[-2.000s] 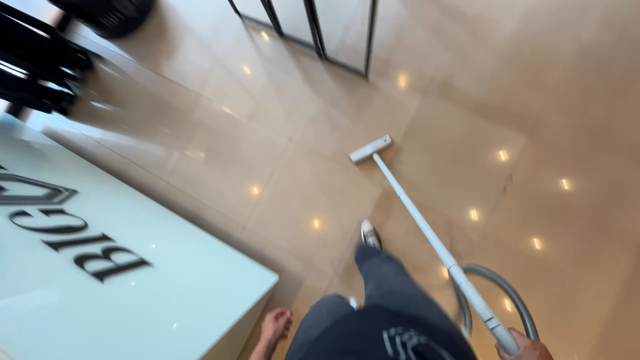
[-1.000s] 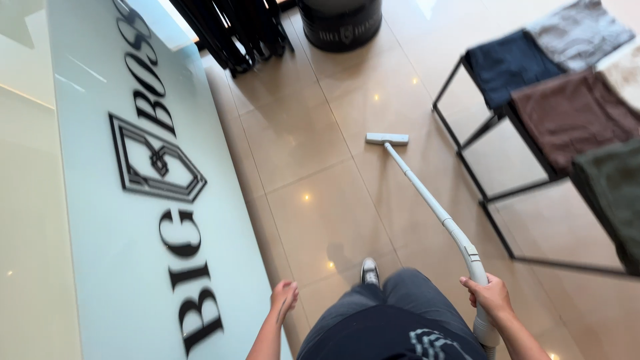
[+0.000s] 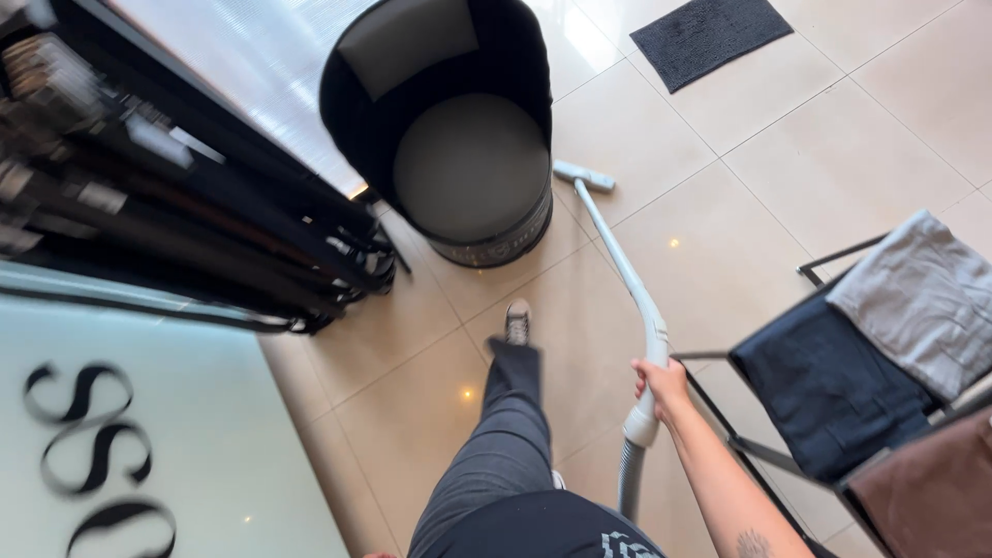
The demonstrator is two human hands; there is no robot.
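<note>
My right hand [image 3: 660, 381] is closed around the grey handle of a vacuum cleaner wand [image 3: 620, 260], just above where the ribbed hose [image 3: 631, 473] joins it. At the wand's far end, the flat floor head [image 3: 584, 176] rests on the tiles, close to the right side of a round black tub chair [image 3: 474, 167]. Only a sliver of my left hand [image 3: 380, 555] shows at the bottom edge, so its fingers and anything in it are hidden.
A rack of dark garments [image 3: 178, 170] stands at the left, above a pale glass counter [image 3: 209, 434] with large black lettering. A dark floor mat [image 3: 711, 39] lies at the top right. Folded trousers [image 3: 829, 380] rest on a black metal frame [image 3: 740, 446] at the right.
The view has moved forward, bringing the chair and garment rack nearer and the mat into sight. My right hand still holds the wand. My left hand, visible earlier beside the counter, is now almost out of frame.
</note>
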